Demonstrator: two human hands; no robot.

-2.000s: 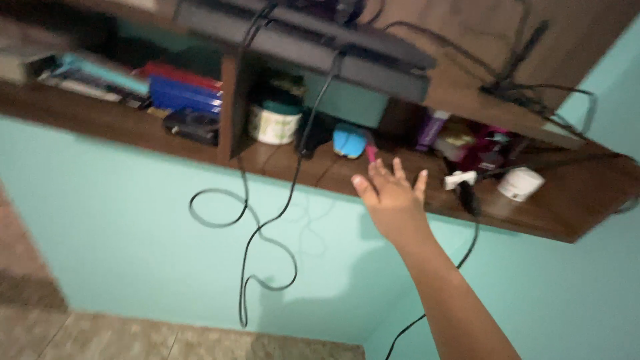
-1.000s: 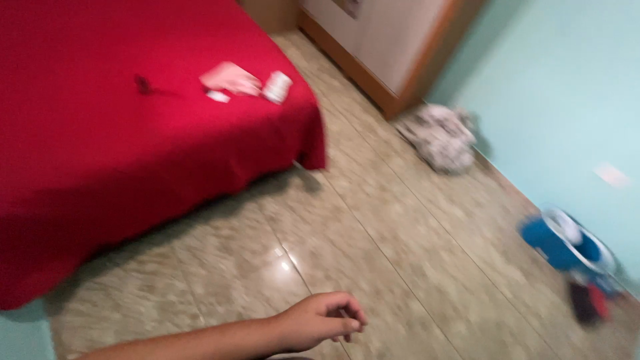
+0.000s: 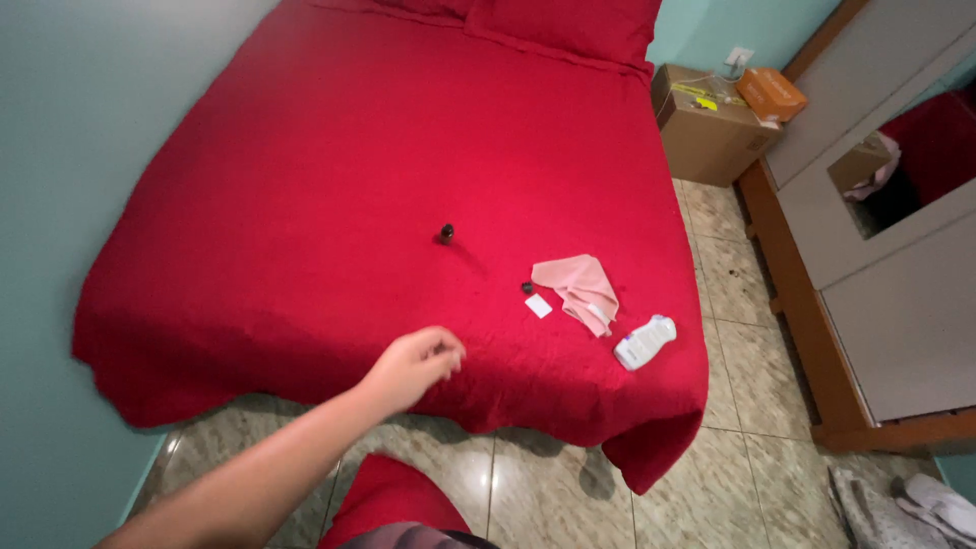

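My left hand (image 3: 423,362) hovers by the near edge of a bed with a red bedspread (image 3: 366,152), its fingers loosely curled and nothing visible in them. Beyond it a small dark bottle (image 3: 447,234) stands upright on the bedspread. To the right lie a small black round item (image 3: 527,287), a white card-like piece (image 3: 538,306) and a crumpled pink cloth (image 3: 581,288). A white plastic bottle (image 3: 645,343) lies on its side near the bed's right edge. My right hand is out of view.
A cardboard box (image 3: 709,145) with a small orange box (image 3: 772,93) on it stands beyond the bed's right side. A wardrobe (image 3: 900,320) with a mirror lines the right. Bundled fabric (image 3: 884,511) lies on the tiled floor (image 3: 564,473) at lower right.
The view has swung from a wooden shelf, where a hand reached among items, to the bed. My left hand, low in the frame one second ago, is now over the bed's near edge.
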